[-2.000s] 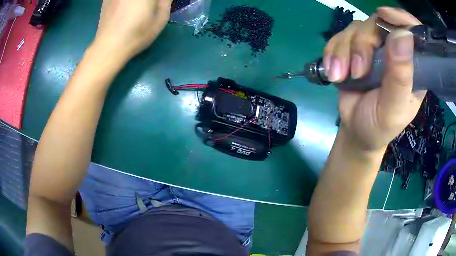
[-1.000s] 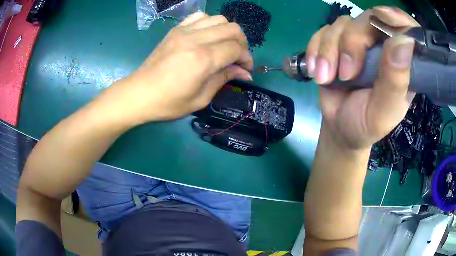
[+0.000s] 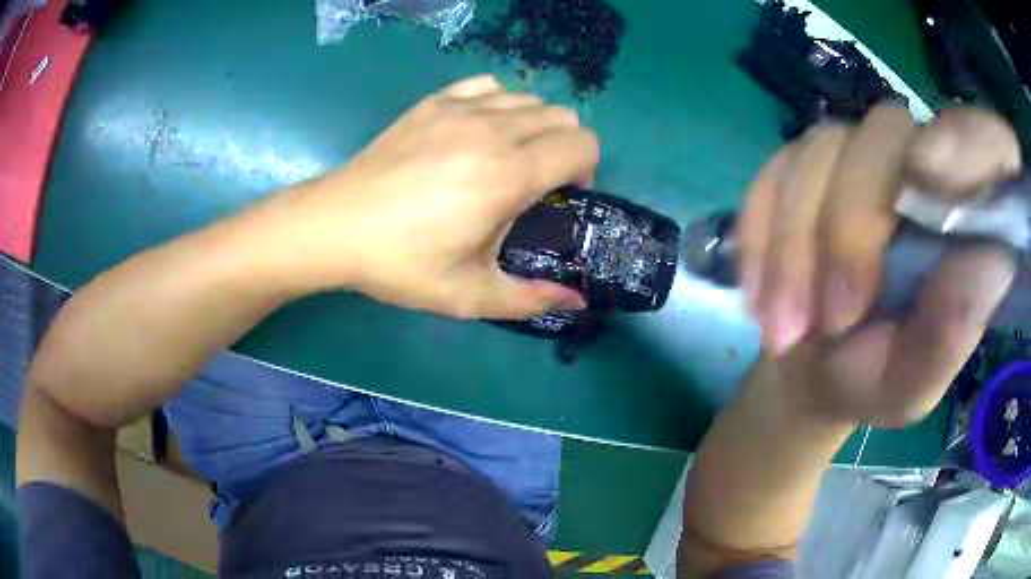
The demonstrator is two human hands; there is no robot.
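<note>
The black camcorder body (image 3: 629, 255) lies on the green bench, its circuit board side facing up. My left hand (image 3: 458, 204) grips its left end, with the thumb along the near side and the fingers over the far side. My right hand (image 3: 871, 249) is blurred and holds the grey electric screwdriver (image 3: 904, 266). Its nose points left, close to the right end of the body; the bit cannot be made out. A patch of black screws (image 3: 554, 40) lies beyond the body. The left end of the body is hidden under my left hand.
A crumpled clear bag (image 3: 396, 14) lies at the top. A heap of black pieces (image 3: 808, 68) is at the upper right, partly behind my right hand. A red mat (image 3: 40, 136) is at the left. A purple-blue round object (image 3: 1006, 424) is at the right edge.
My left hand has come from the bag to the body and now grips it. My right hand with the screwdriver has moved lower, nearer the body's right end.
</note>
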